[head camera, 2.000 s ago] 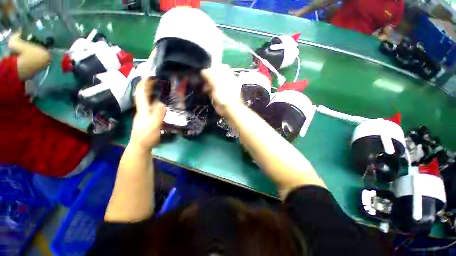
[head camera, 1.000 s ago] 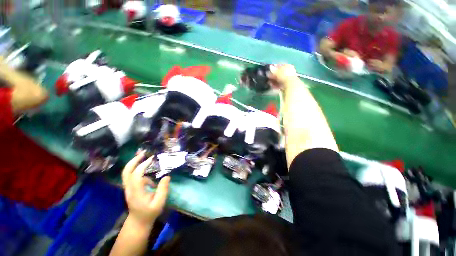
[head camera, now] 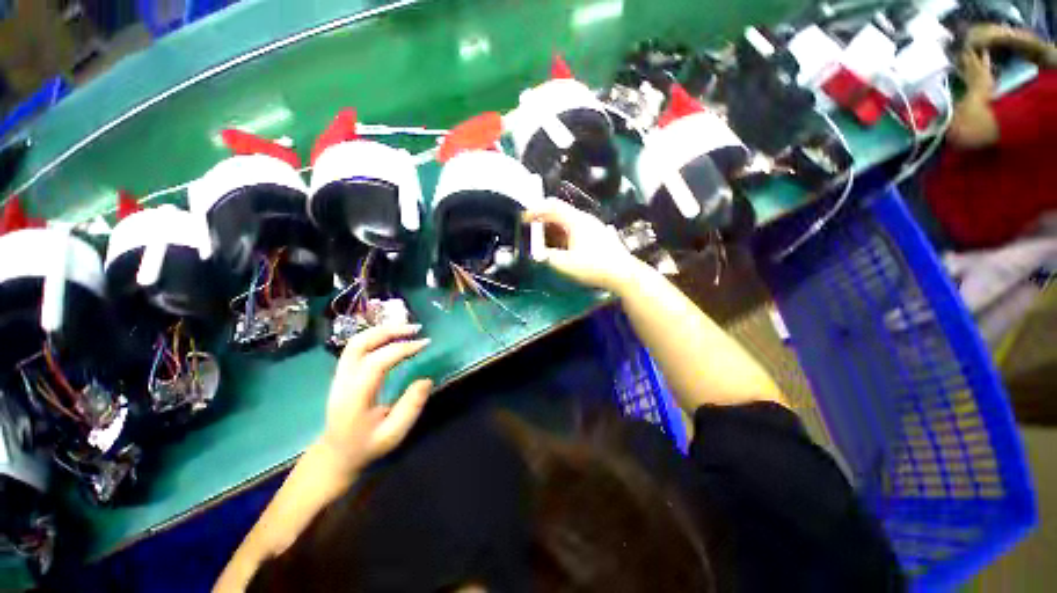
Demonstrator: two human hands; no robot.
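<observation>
A camera housing (head camera: 487, 185) with a white top, red cap and black underside stands in front of me, its thin coloured wires (head camera: 473, 286) fanning out over the bench. My right hand (head camera: 576, 241) is at the right side of this housing with fingers bent on its white antenna; the fingertips are partly hidden. My left hand (head camera: 377, 388) has its fingers apart, at the near edge of a camera head (head camera: 369, 319) wired to the housing (head camera: 364, 191) to the left. I see nothing held in it.
More housings with wired heads stand in a row to the left. Two housings (head camera: 692, 162) and dark parts (head camera: 759, 99) lie to the right. A blue crate (head camera: 898, 382) is below the bench edge. A person in red (head camera: 1003, 162) is at the far right. The green conveyor (head camera: 348, 75) runs behind.
The view has turned to the right. My right hand has come back from over the conveyor, without the dark part it held, to a housing. My left hand is still low by the camera heads.
</observation>
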